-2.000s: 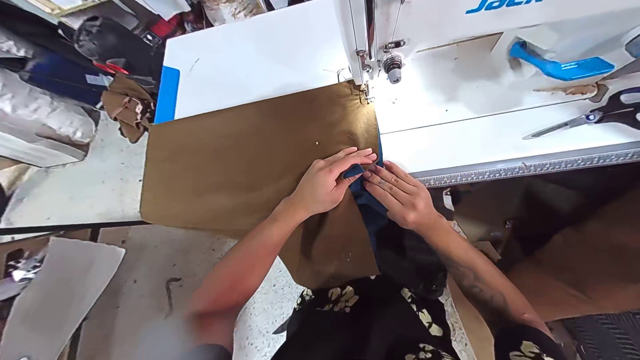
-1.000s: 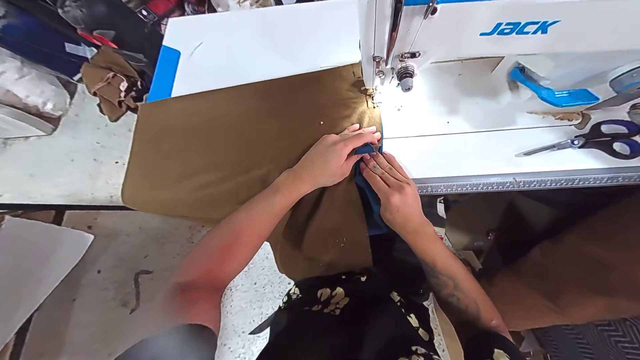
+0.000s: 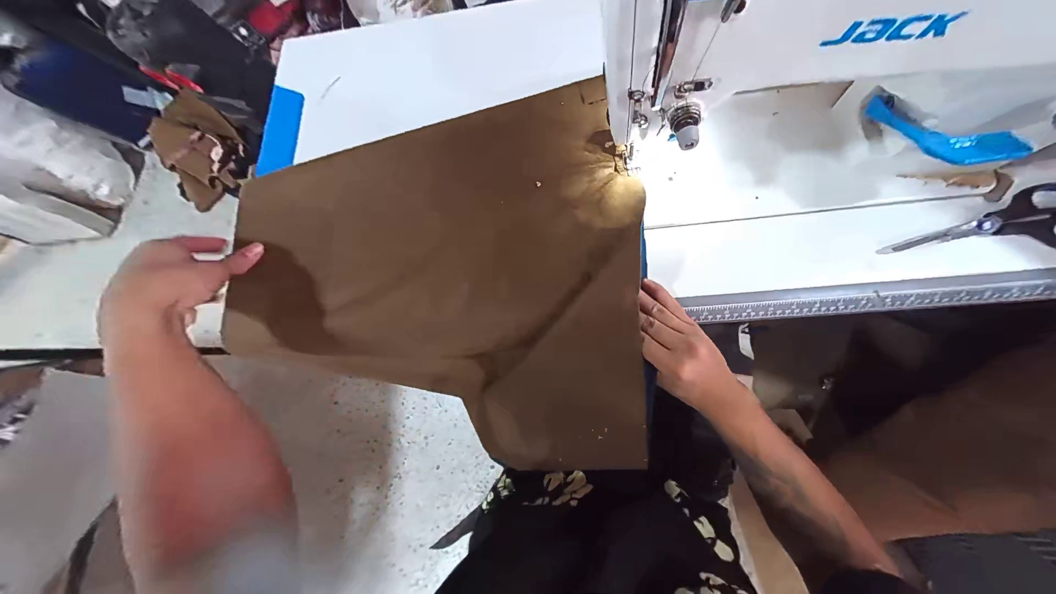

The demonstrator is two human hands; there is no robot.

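Note:
A large piece of brown fabric [image 3: 429,239] lies over the sewing machine's white bed, its upper right corner under the needle and presser foot [image 3: 627,157]. My left hand [image 3: 177,276] pinches or touches the fabric's left edge between thumb and fingers; whether it grips cannot be told. My right hand [image 3: 681,342] is at the fabric's right edge, below the needle, its fingertips partly under the cloth. A strip of blue fabric [image 3: 644,256] shows along that right edge, mostly hidden beneath the brown. The lower part of the brown fabric hangs toward my lap.
Scissors with dark handles [image 3: 986,224] lie on the right of the white table, near a blue lever [image 3: 949,140]. A metal ruler strip [image 3: 874,304] runs along the front edge. At the left are a crumpled brown scrap [image 3: 194,148] and piled bags.
My left hand has moved from beside my right hand out to the fabric's left edge. My right hand has shifted slightly down, and the brown fabric now lies flatter along its right edge.

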